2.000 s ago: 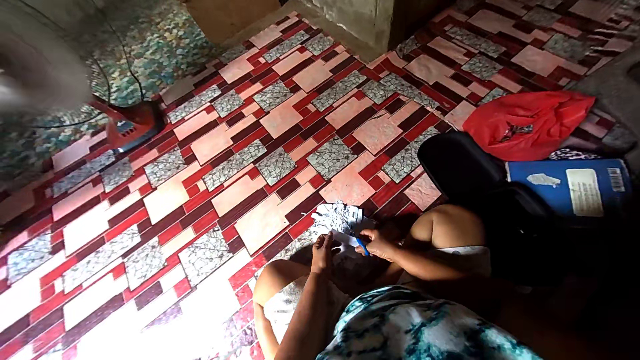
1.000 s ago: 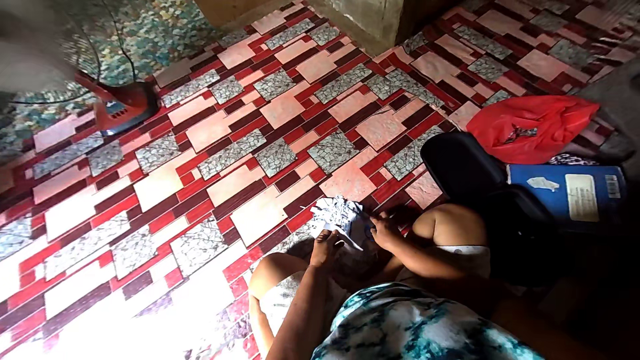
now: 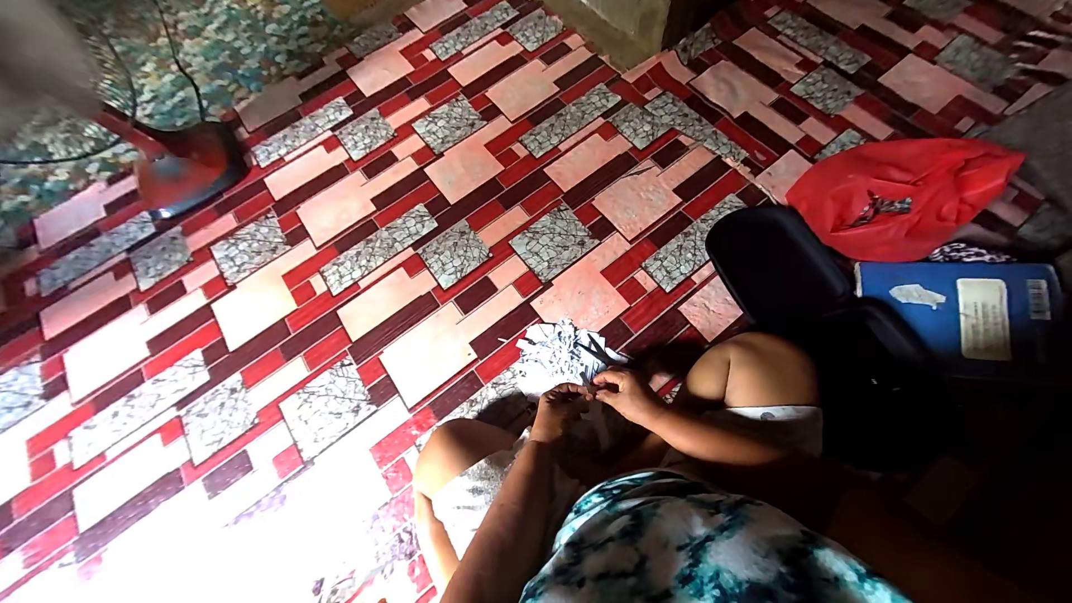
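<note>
Over my lap, my right hand (image 3: 626, 395) grips a pair of scissors (image 3: 600, 352), whose dark blades point up and away from me. Close against it, my left hand (image 3: 563, 410) pinches something small and pale, probably a piece of paper; the fingers of both hands nearly meet. Just beyond the fingers lies a pile of cut white paper strips (image 3: 548, 356) with dark marks on them. More pale paper hangs below my hands, but shadow hides its shape.
An open black case (image 3: 779, 260) lies to the right of my knee. Beyond it are a red plastic bag (image 3: 913, 197) and a blue folder or box (image 3: 930, 293) with labels. A red fan base (image 3: 188, 167) with cords stands at the upper left, a concrete post (image 3: 624, 33) at the top.
The blades of the scissors now show above my right hand, pointing away from me; one second ago they were not plainly visible. Both hands stay close to the paper pile.
</note>
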